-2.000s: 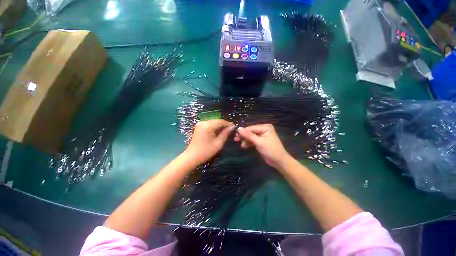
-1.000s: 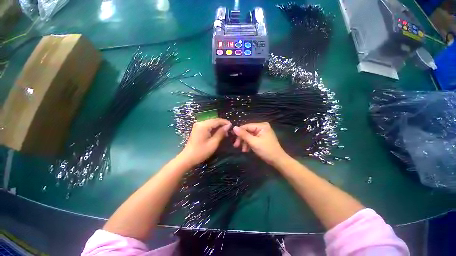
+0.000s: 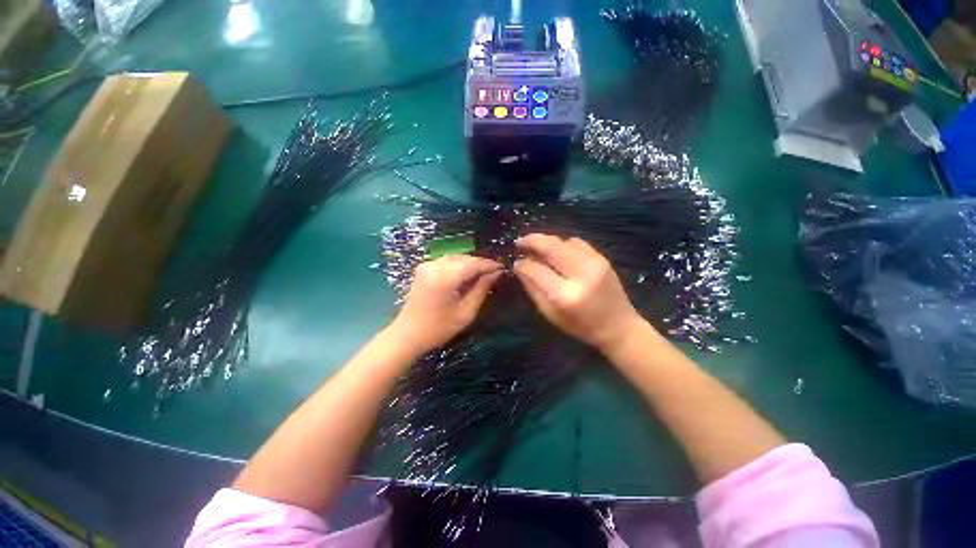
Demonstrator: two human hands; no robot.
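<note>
A large pile of thin black wire leads (image 3: 642, 230) with silvery tips lies under and around both hands at the centre. My left hand (image 3: 450, 294) is over the pile, thumb and forefinger pinched on something too small to make out, probably a wire lead. My right hand (image 3: 573, 287) is just beside it, its thumb close to the left fingertips and its forefinger raised a little apart. Whether it holds anything is hidden. A flat green piece (image 3: 450, 247) lies on the pile just beyond my left hand. The dark tape dispenser (image 3: 524, 107) with lit buttons stands behind the pile.
A brown carton (image 3: 107, 203) stands at the left, beside a separate wire bundle (image 3: 262, 230). Another bundle (image 3: 674, 75) lies behind the dispenser at right. A pale-grey machine (image 3: 819, 80) stands at upper right, with bagged wires (image 3: 910, 294) below it. A power cord crosses behind the carton.
My right hand has turned and its forefinger has lifted away from the thumb. My left hand stays pinched in nearly the same place. The whole view has shifted slightly.
</note>
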